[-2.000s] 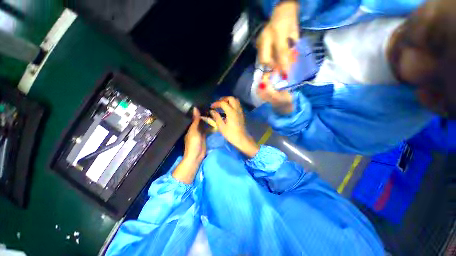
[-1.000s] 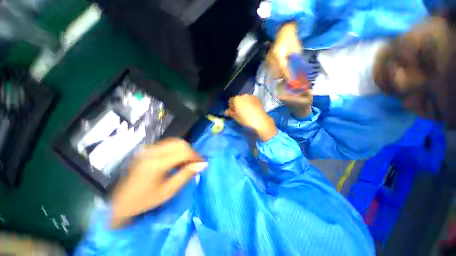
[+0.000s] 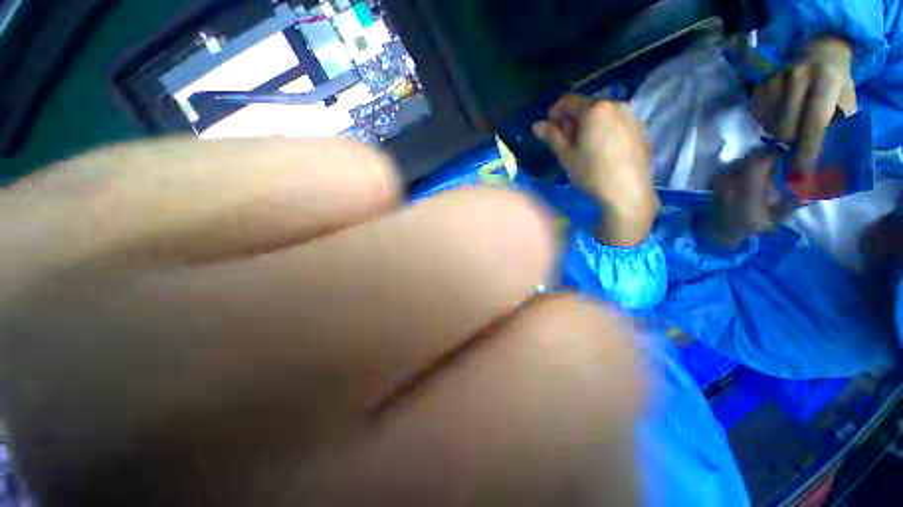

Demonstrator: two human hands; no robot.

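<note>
My left hand [image 3: 327,287] is very large and blurred, close to the camera, with its fingers and thumb together. A tiny pale speck shows between the fingertips; I cannot tell if it is held. My right hand [image 3: 604,158] is raised beyond the bench edge with curled fingers; I cannot tell if it holds something. The opened device [image 3: 248,94] lies in a black foam tray [image 3: 451,89], with white battery panels, a dark diagonal ribbon cable [image 3: 267,97] and a speckled circuit board [image 3: 381,84]. My left hand hides their lower part. A pale yellow strip [image 3: 505,158] lies between tray and right hand.
A neighbour in a blue smock [image 3: 792,307] at the right holds a blue and red sheet [image 3: 842,153]. Another dark tray [image 3: 45,64] is at the upper left on the green mat [image 3: 89,119]. Blue material [image 3: 782,396] shows at lower right.
My hands have come apart. My left hand has risen from the tray's near edge towards the camera. The yellow strip, earlier at my fingers, now lies away from them. The view has shifted.
</note>
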